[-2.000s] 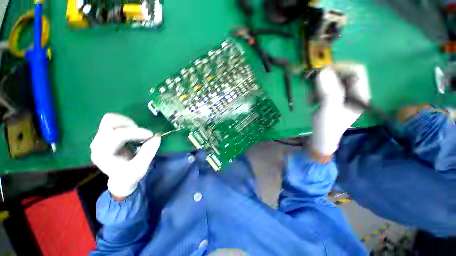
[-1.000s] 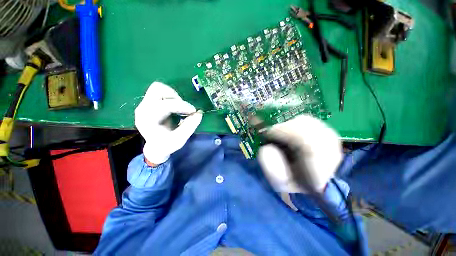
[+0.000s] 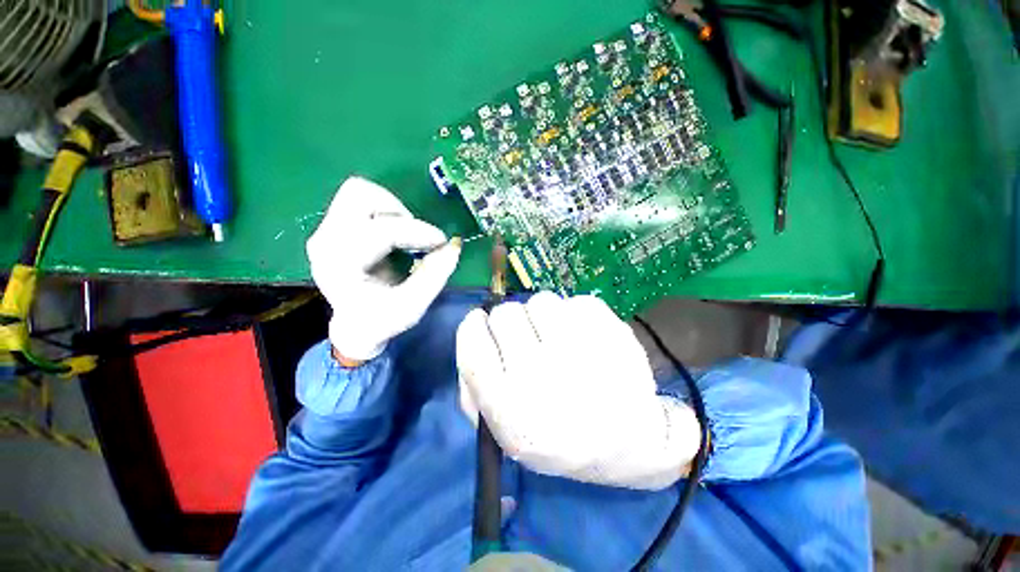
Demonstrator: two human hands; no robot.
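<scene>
The green circuit board (image 3: 626, 168) lies tilted on the green mat, its lower edge near the mat's front edge. My left hand (image 3: 386, 263), in a white glove, pinches thin solder wire (image 3: 474, 238) between thumb and forefinger, its end near the board's left edge. My right hand (image 3: 576, 385), in a white glove, is shut around the black soldering iron (image 3: 489, 480). The iron's metal tip points up to the board's left edge, close to the wire's end. Whether tip and wire touch cannot be told. The iron's dark green end shows at the bottom edge.
On the mat (image 3: 336, 67) lie a blue tube tool (image 3: 199, 123), a left sponge tray (image 3: 145, 201), dark-handled cutters (image 3: 727, 56), a slim dark tool (image 3: 785, 168) and a right sponge tray (image 3: 867, 106). A fan, yellow-and-black cable (image 3: 45, 212) and red-faced box (image 3: 207, 419) are left. Blue clothing shows right.
The iron in my right hand has swung from the right of the board to its lower left edge. My left hand stays left of the board with the wire. The camera view has shifted.
</scene>
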